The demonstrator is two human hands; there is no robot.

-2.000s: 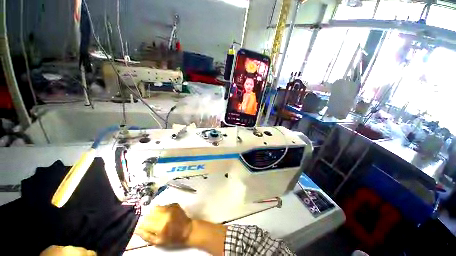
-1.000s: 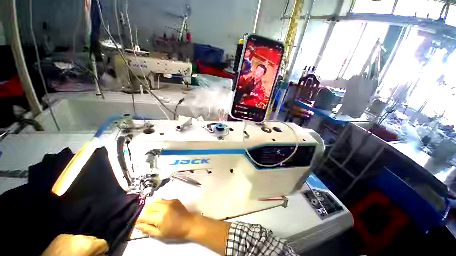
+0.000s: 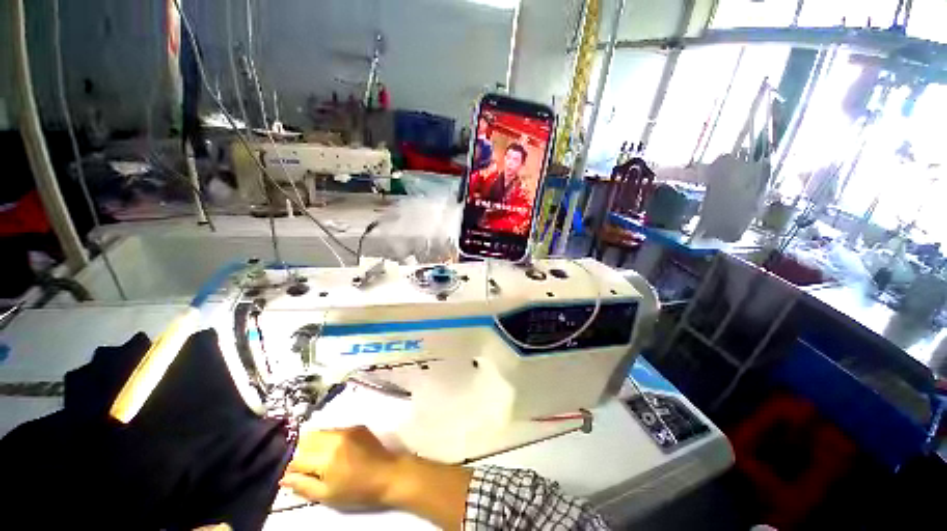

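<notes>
The black fabric piece point(image 3: 156, 456) is spread left of the needle and reaches the picture's lower left edge. The white lockstitch machine point(image 3: 447, 363) stands across the middle. Its presser foot and needle area point(image 3: 291, 399) is over the fabric's right edge. My right hand point(image 3: 343, 467) lies on the bed just right of the needle, fingertips at the fabric's edge; whether they grip it is unclear. Of my left hand only a tiny sliver point(image 3: 213, 527) shows at the bottom edge. The glowing sewing lamp point(image 3: 151, 373) is left of the head.
Thread snips or tweezers point(image 3: 380, 386) and a thin rod point(image 3: 530, 435) lie on the machine bed. A phone point(image 3: 507, 176) stands upright behind the head, beside a crumpled clear bag point(image 3: 415, 223). Another machine point(image 3: 322, 164) is behind. A blue bin-like object point(image 3: 862, 404) is at the right.
My left hand, visible at the lower left before, has dropped almost fully out of the picture. My right hand stays beside the needle. The camera view has shifted slightly.
</notes>
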